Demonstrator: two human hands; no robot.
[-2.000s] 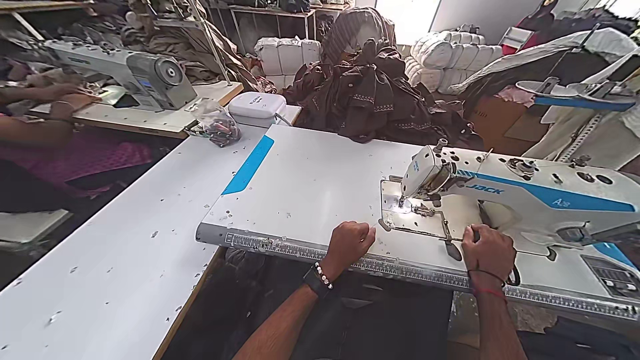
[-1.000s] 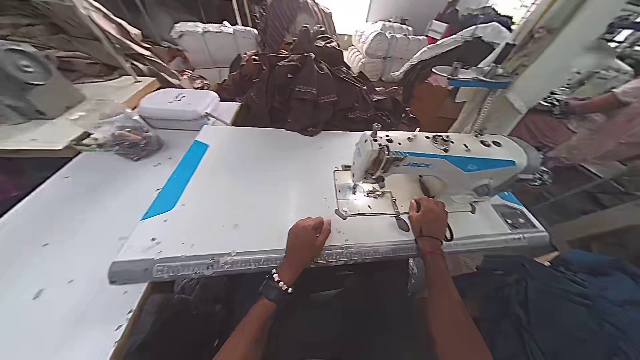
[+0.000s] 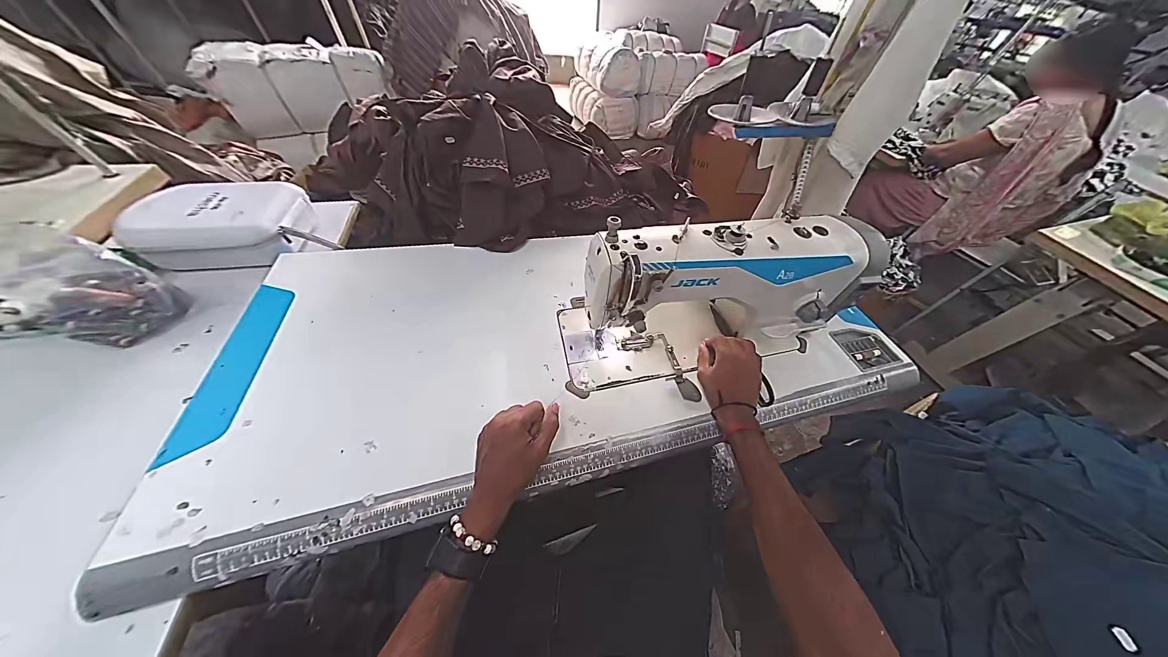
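A white Jack sewing machine (image 3: 730,265) stands at the right of the white sewing table (image 3: 401,347), its lamp shining on the needle area. My left hand (image 3: 514,449), fingers curled, rests at the table's front edge, left of the needle plate; a thin thread seems to run up from its fingertips, though the grip is unclear. My right hand (image 3: 732,370) is curled just in front of the machine's arm, by a black loop; whether it holds something, such as scissors, is hidden. A small black lever-like part (image 3: 687,390) lies left of it.
Dark brown garments (image 3: 484,155) are heaped behind the table. At the left are a white plastic case (image 3: 214,219) and a clear bag of small items (image 3: 100,292). Dark blue fabric (image 3: 985,511) lies at the lower right. A person (image 3: 1013,164) sits beyond the machine.
The view has swung to the right; the neighbouring machine at the left has left it and a person at the right has come in. Both hands keep about the same places at the table.
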